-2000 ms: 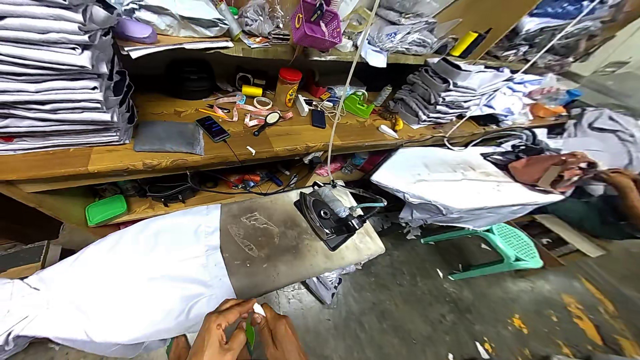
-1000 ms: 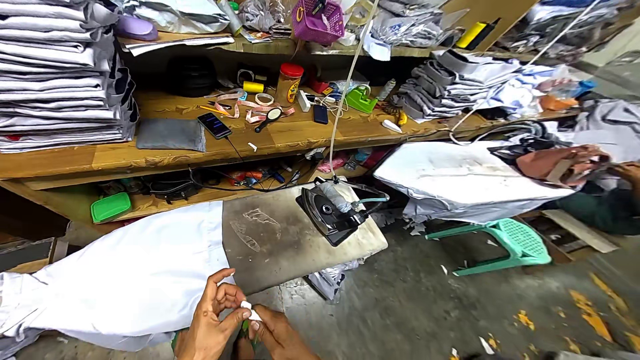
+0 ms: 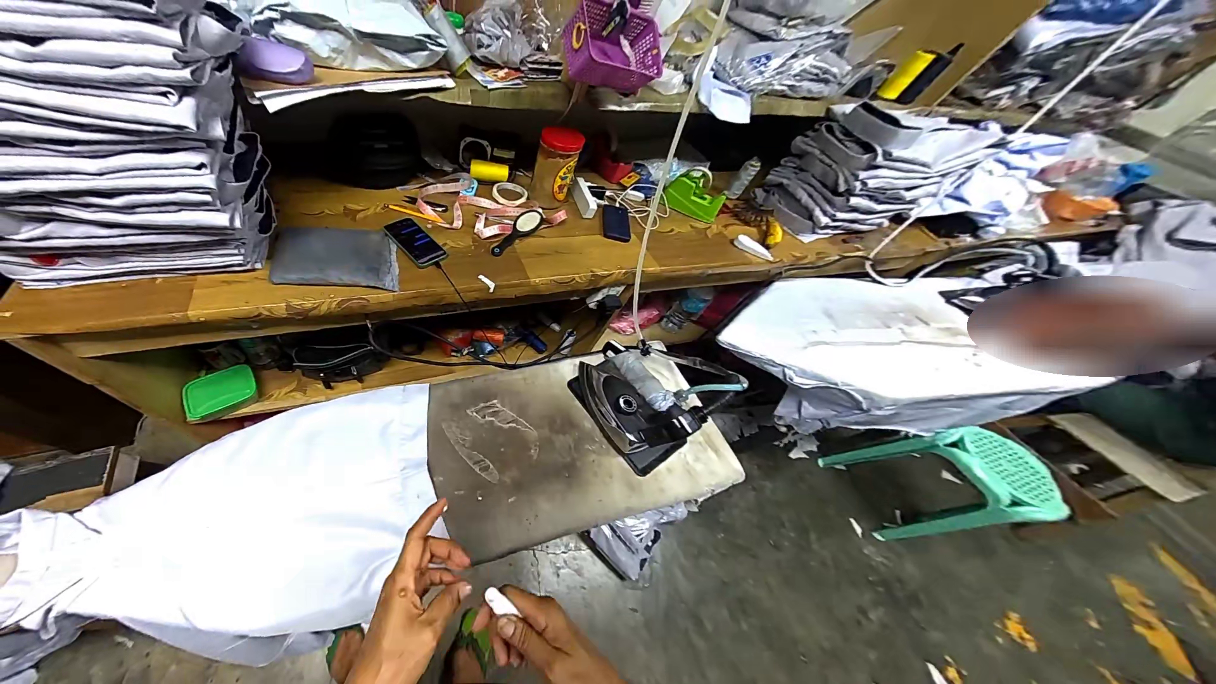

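My left hand [image 3: 413,594] is raised near the board's front edge, fingers apart, holding nothing. Just right of it, my right hand [image 3: 541,636] pinches a small white object [image 3: 500,601], perhaps a piece of chalk, between thumb and fingers. Behind the hands, a white cloth garment [image 3: 275,513] lies over the left part of the ironing board [image 3: 541,456], whose bare part is brown and scorched. A black steam iron [image 3: 632,408] rests at the board's right end, its hose and cord running upward.
A wooden counter [image 3: 323,309] behind holds stacked folded garments [image 3: 114,142], a phone [image 3: 415,242], a measuring tape and a red-lidded jar [image 3: 554,166]. At right are a second white-covered board [image 3: 855,342], a green plastic stool [image 3: 1007,475] and a partly blurred area beside it.
My hands were close together around the small white object; my left hand has now drawn away from it with its fingers spread, and the object stays in my right hand.
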